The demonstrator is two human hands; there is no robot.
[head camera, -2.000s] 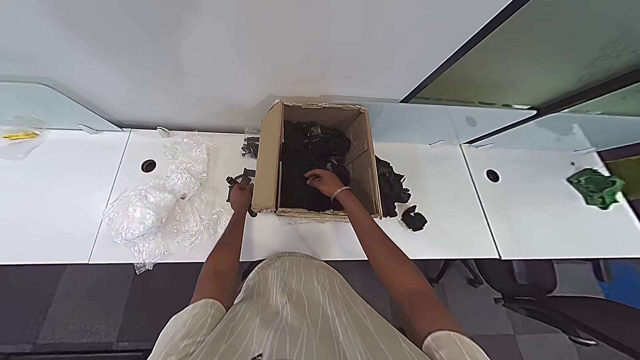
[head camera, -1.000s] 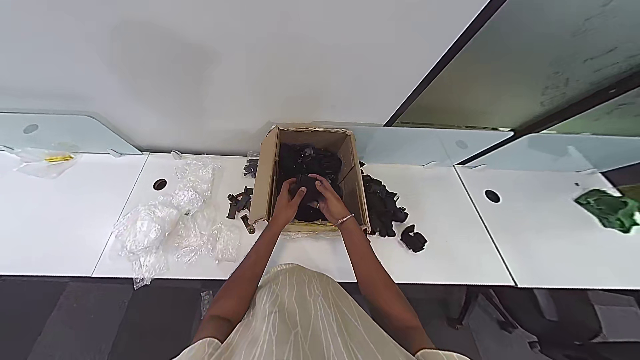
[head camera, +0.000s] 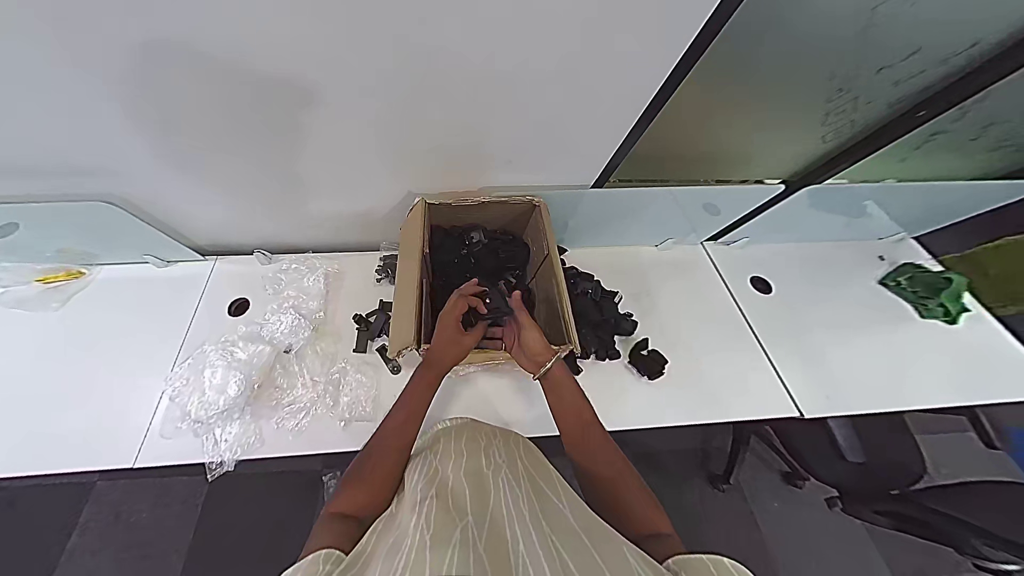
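Observation:
An open cardboard box (head camera: 410,276) stands on the white desk, filled with a heap of black plastic parts (head camera: 480,248). Over the near part of its opening, my left hand (head camera: 458,328) and my right hand (head camera: 524,336) hold one black plastic part (head camera: 496,304) between them. The fingers partly cover that part, so its exact kind is unclear. A bracelet circles my right wrist. More black parts (head camera: 596,316) lie piled against the box's right side, with a single black piece (head camera: 646,360) apart from them. Small black pieces (head camera: 372,326) lie left of the box.
Crumpled clear plastic wrap (head camera: 228,380) spreads over the desk at the left. A clear bag with something yellow (head camera: 60,276) lies at the far left, a green plastic bag (head camera: 926,292) at the far right. Low glass partitions (head camera: 624,216) line the desk's back; an office chair (head camera: 848,464) stands below right.
My left hand was beside the box's left side two seconds ago and is now over the opening with my right hand. Both hands have come together on a black part.

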